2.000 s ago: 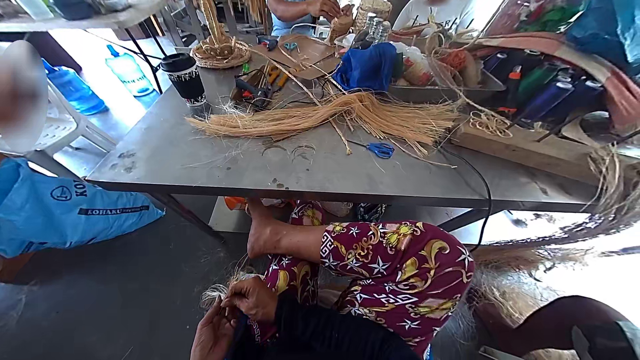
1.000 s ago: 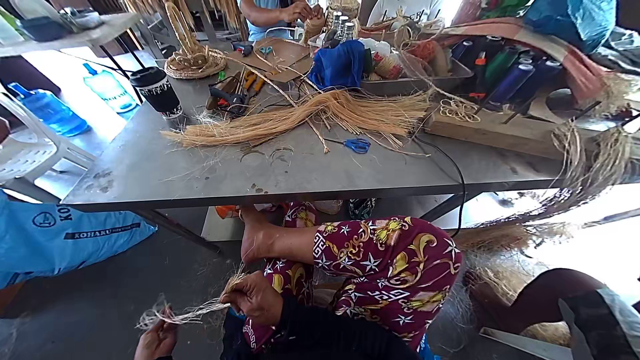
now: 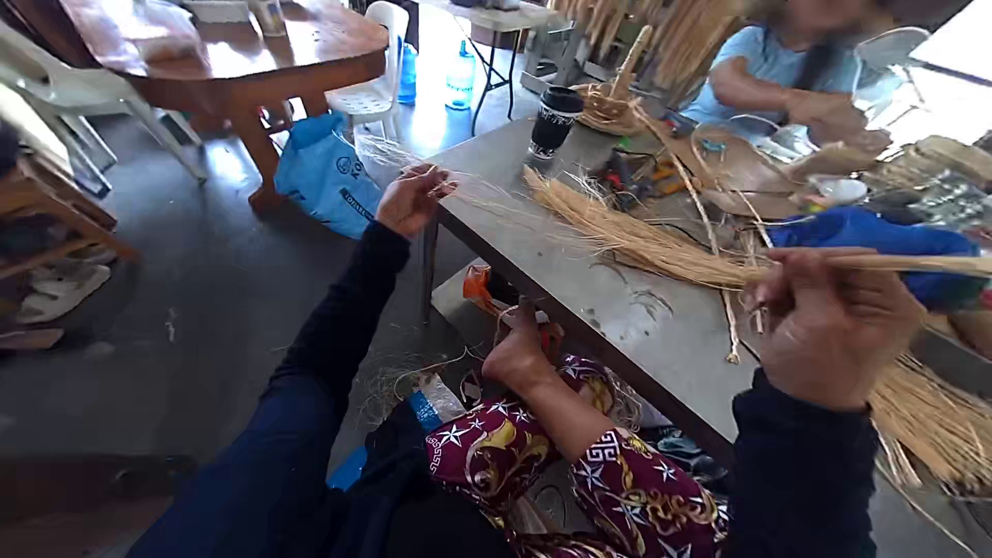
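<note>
My left hand (image 3: 415, 200) is raised beyond the table's near left edge, its fingers closed on a thin bunch of pale fibres (image 3: 387, 151). Loose strands run from it toward the table. Over the tabletop, my right hand (image 3: 833, 325) grips a light tan strip (image 3: 914, 262) that points to the right; whether it also holds the thin strands I cannot tell. Below and behind that hand lies a long bundle of straw-coloured fibre (image 3: 643, 236), spread across the grey table (image 3: 542, 256).
A black patterned cup (image 3: 555, 124) and a woven basket (image 3: 608, 108) stand at the table's far left. Braided cords (image 3: 694, 194), a blue cloth (image 3: 876, 240) and tools (image 3: 659, 174) lie behind the bundle. A person (image 3: 775, 85) works across the table. A blue bag (image 3: 325, 178) rests on the floor.
Both hands have risen from near the lap and moved far apart, the right one now over the table. The right hand now grips a tan strip. The view has swung to the left.
</note>
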